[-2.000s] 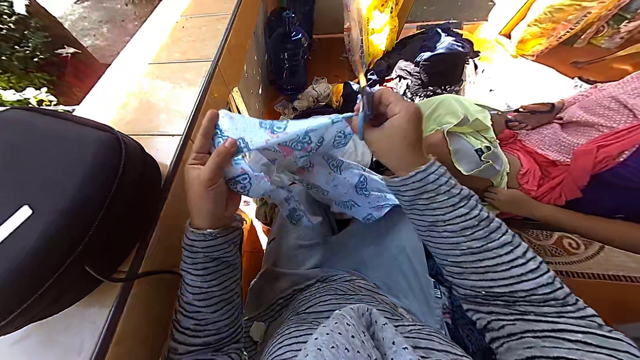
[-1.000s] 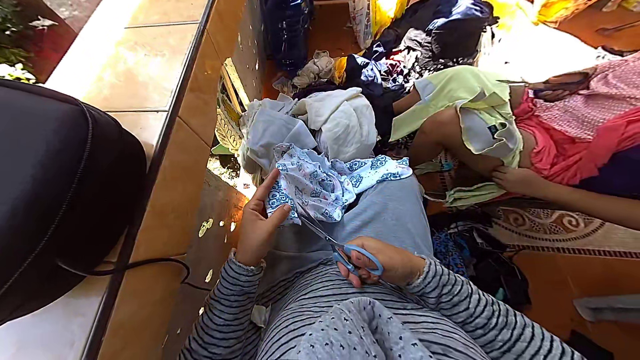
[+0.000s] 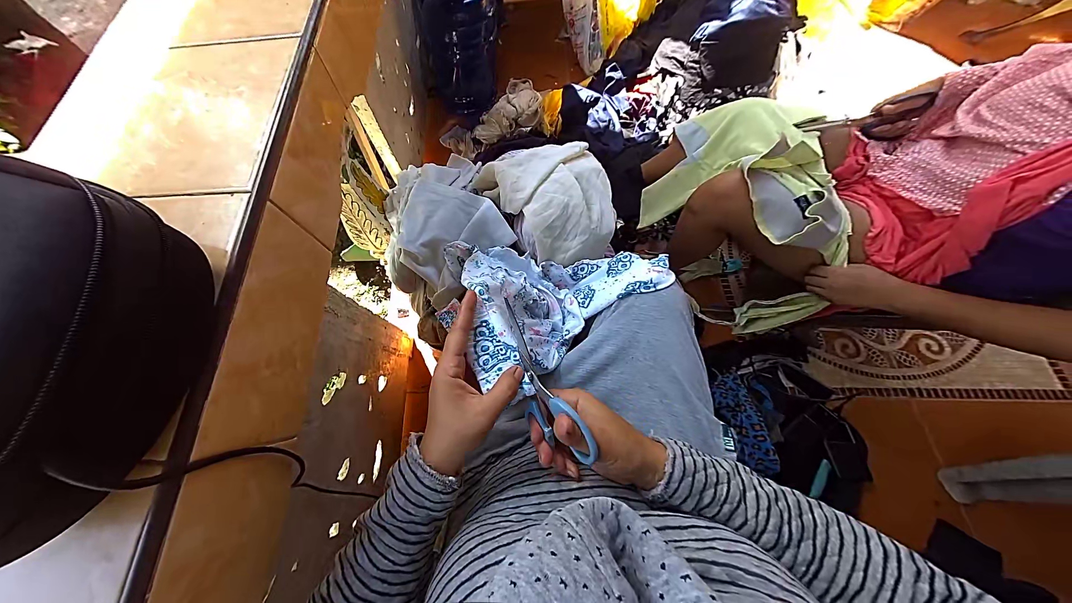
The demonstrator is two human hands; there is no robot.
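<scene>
A white cloth with a blue print (image 3: 536,314) lies bunched over my lap, one part stretched to the right over the grey trousers. My left hand (image 3: 465,394) grips its near left edge between thumb and fingers. Scissors with light blue handles (image 3: 580,427) are in my right hand (image 3: 607,440), fingers through the loops. Their blades point up and away over the printed cloth; whether they cut into it cannot be told. White and pale grey cloths (image 3: 548,197) are heaped just beyond it.
At left are a tiled ledge (image 3: 243,109), a black rounded case (image 3: 92,335) and a black cord (image 3: 243,452). Another person sits at right with pale green cloth (image 3: 737,151) over the legs. Dark clothes (image 3: 779,419) lie on the floor; a blue plastic bottle (image 3: 459,59) stands behind.
Two seconds ago the printed cloth was held up between both hands; it now rests on my lap. The scissors have come down to its near side, and in the last second both hands stayed close together.
</scene>
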